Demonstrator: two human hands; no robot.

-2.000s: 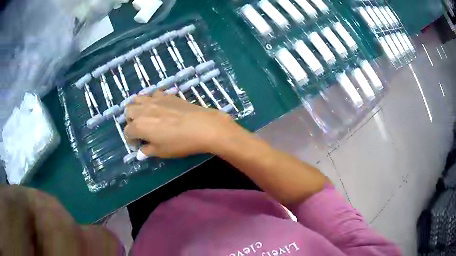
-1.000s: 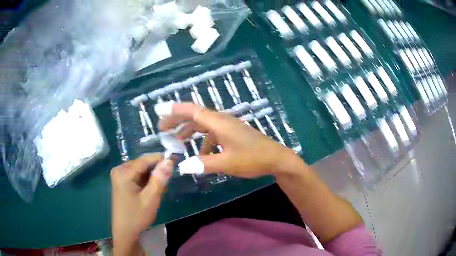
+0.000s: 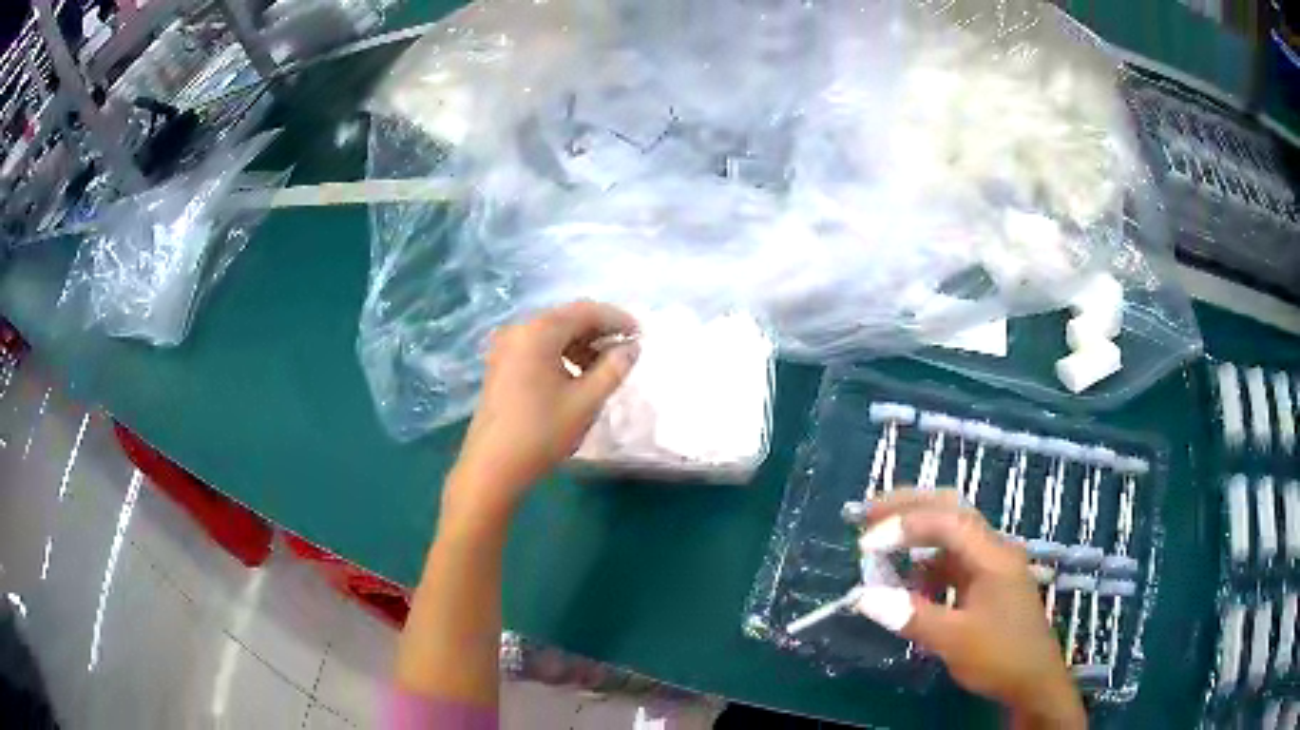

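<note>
My right hand [image 3: 977,606], with white finger cots on thumb and fingertip, holds a shafted part [image 3: 823,613] over the clear parts tray [image 3: 813,542]. The part's thin pale end points to the lower left. The tray holds rows of thin silvery rods with grey-white ends. My left hand [image 3: 535,399] is at the upper left of the stack of white pieces [image 3: 692,399], thumb and fingertips together. A small pale bit shows at these fingertips; I cannot tell if it is held or part of the stack.
A large cloudy poly bag [image 3: 684,186] spreads behind the stack, with white blocks [image 3: 1089,362] by its mouth. A tray of white cylinders [image 3: 1237,516] is at the right edge. A small clear bag [image 3: 150,271] lies at left. Red stools [image 3: 193,492] stand below the table edge.
The view has swung left. My hands were together over the parts tray; my left hand has moved away to the white stack. My right hand remains over the tray with the part.
</note>
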